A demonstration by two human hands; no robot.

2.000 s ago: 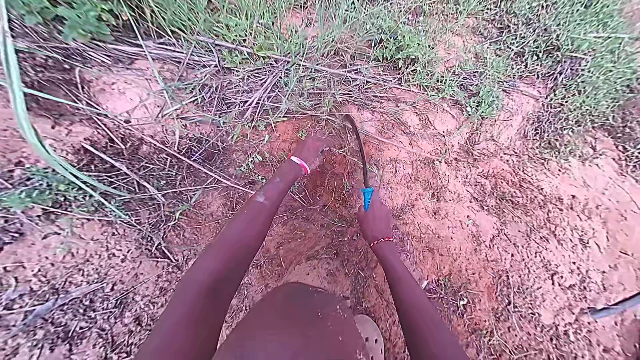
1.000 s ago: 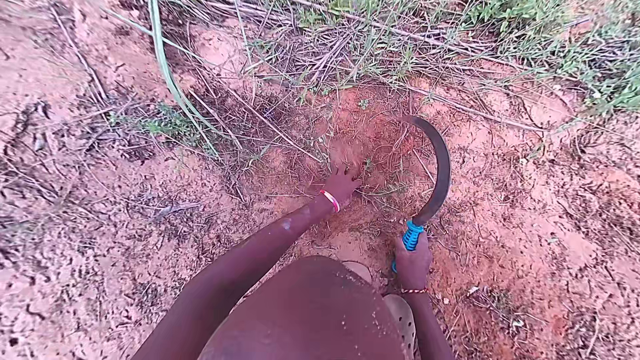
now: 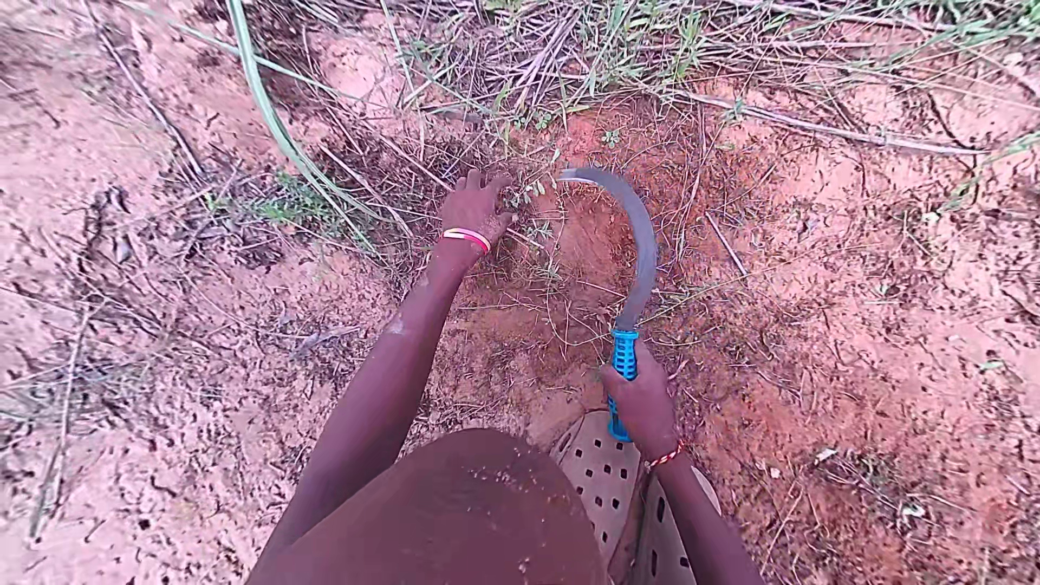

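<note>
My right hand [image 3: 646,398] is closed round the blue plastic handle of a sickle [image 3: 642,236]. The curved grey blade arcs up and to the left, its tip beside a small leafy weed [image 3: 532,195]. On the weed's left side, my left hand [image 3: 475,207] is low over the soil, back up, with its fingers apart; the thumb is near the stems. Whether the thumb touches them cannot be told. A pink and white band is on the left wrist, a red and yellow cord on the right one.
Dry stalks and grass [image 3: 561,57] lie along the top. A long green blade of grass [image 3: 272,122] arches at upper left, and a dry stick [image 3: 853,130] lies at upper right. My bent knee [image 3: 479,504] and a perforated clog [image 3: 597,471] are at the bottom.
My left hand has moved forward and left over the ground, to beside the leafy weed. The sickle, still in my right hand, has its tip nearer to the left hand than a second ago.
</note>
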